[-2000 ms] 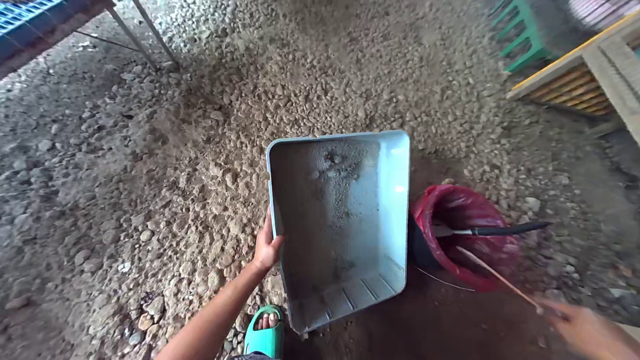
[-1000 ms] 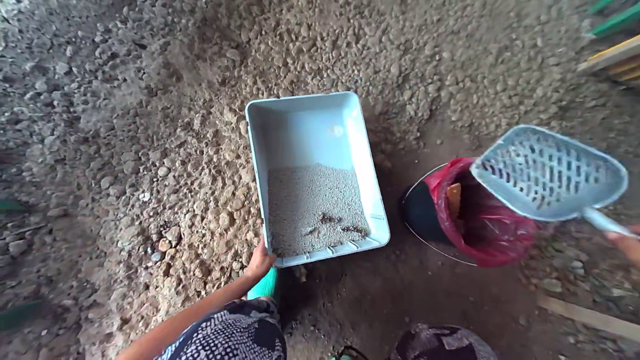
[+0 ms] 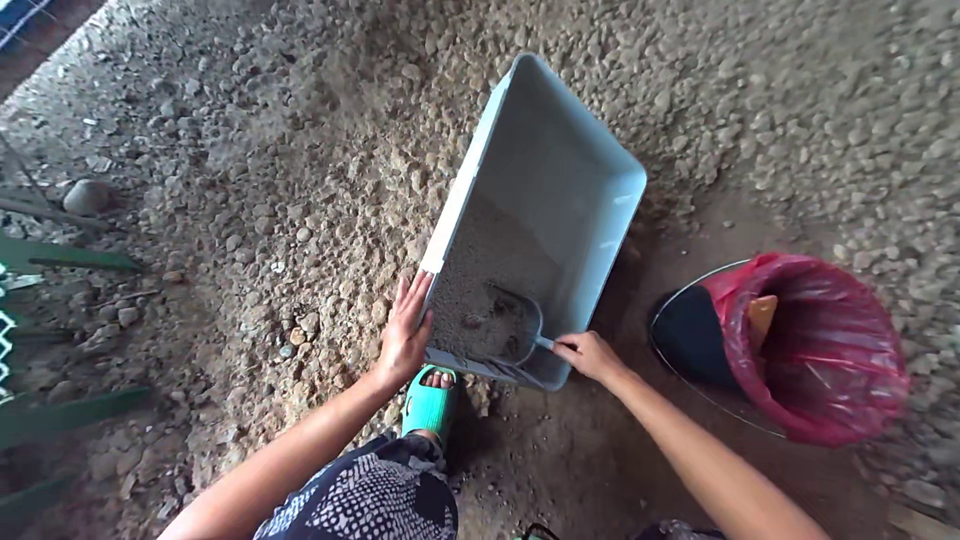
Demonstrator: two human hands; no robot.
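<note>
A light blue-grey plastic litter tray [image 3: 619,202] stands tilted, with grey granular litter [image 3: 480,262] gathered toward its near end. My left hand [image 3: 405,330] presses against the tray's left side near the lower corner, fingers extended; whether it grips the rim is unclear. With my right hand [image 3: 589,354] I hold the short handle of a slotted litter scoop [image 3: 531,322], whose head lies in the litter at the near end. Dark clumps sit in and around the scoop, and litter partly hides its head.
A black bucket [image 3: 694,337] lined with a red plastic bag [image 3: 840,352] stands to the right, a tan piece [image 3: 761,319] inside it. My foot in a green clog [image 3: 429,401] is just below the tray. Stony ground [image 3: 300,187] surrounds everything; green slats [image 3: 67,255] lie at left.
The scoop has moved from above the bucket into the tray's litter, still in my right hand. The tray has turned and tilted. My left hand stays at its left side.
</note>
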